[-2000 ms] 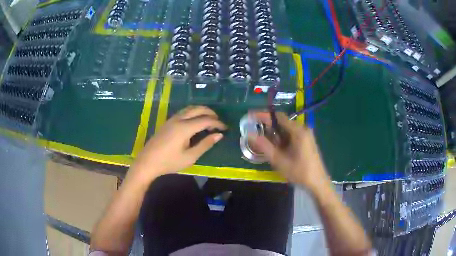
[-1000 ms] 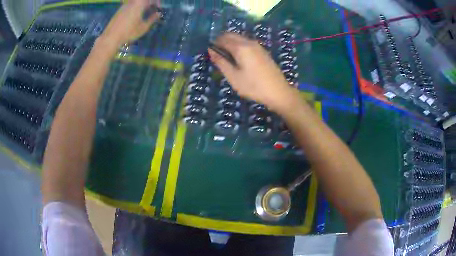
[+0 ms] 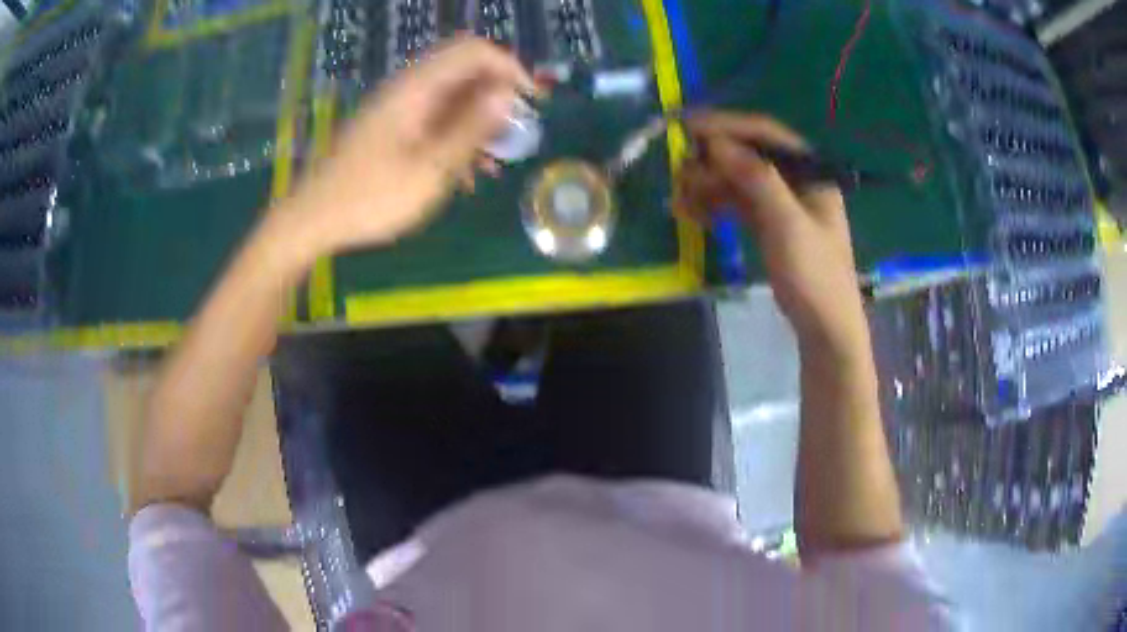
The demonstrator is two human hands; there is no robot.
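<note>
The round silver test base [image 3: 570, 209] with its gold-toned ring and pale centre lies on the green mat, its cable stem leaving toward the upper right. My left hand [image 3: 408, 136] is blurred, up and left of the base, and holds a small round silver part [image 3: 515, 136] at its fingertips. My right hand [image 3: 760, 173] is to the right of the base and holds the black test probe [image 3: 803, 163], its rear end pointing right. The probe's tip is hidden or too blurred to tell.
Clear trays with rows of dark shiny parts stand at the top centre [image 3: 494, 27], far left [image 3: 37, 148] and right [image 3: 1032, 185]. More trays are stacked below the right edge [image 3: 976, 432]. Yellow tape [image 3: 519, 294] marks the mat's front edge. A thin red wire [image 3: 845, 62] runs at the upper right.
Both hands have come back from over the trays toward the base. My left hand now has a round part at its fingertips. The view has shifted, so the base appears higher.
</note>
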